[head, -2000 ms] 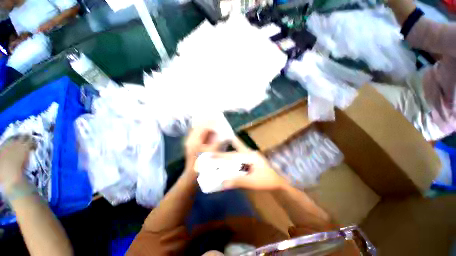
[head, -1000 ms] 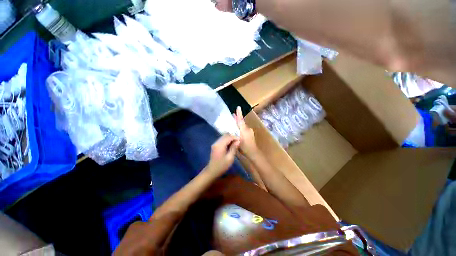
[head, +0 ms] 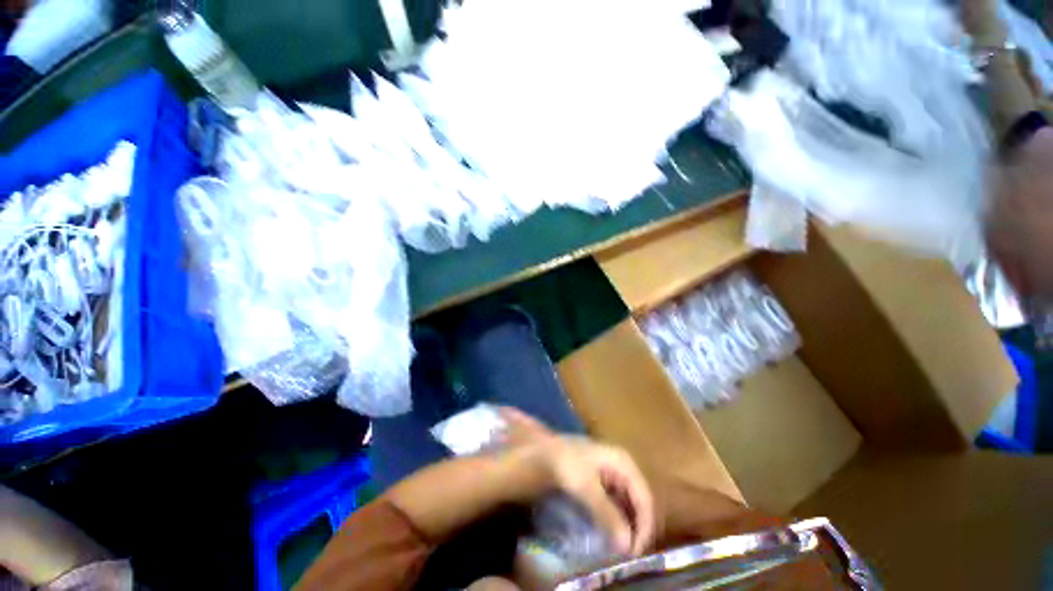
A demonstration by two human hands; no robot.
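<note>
My left hand is blurred, low over my lap, with curled fingers; I cannot tell what it holds. A small white piece, perhaps part of a bubble bag, shows beside my left wrist. Skin beside it may be my right hand, mostly hidden behind the left. A blurred whitish shape lies below the hands; I cannot tell if it is a bagged unit or shirt print. Filled bags are piled at the bench edge. Bagged units stand in rows in the open carton.
A blue bin of white corded units is at the left. A bright stack of empty bags lies on the green bench. A bottle stands behind the bin. Another person's blurred arm is at the right, by more bags.
My hands have moved down towards my body from above my lap, and the long white sleeve is no longer stretched out from them. The large forearm across the top right has gone.
</note>
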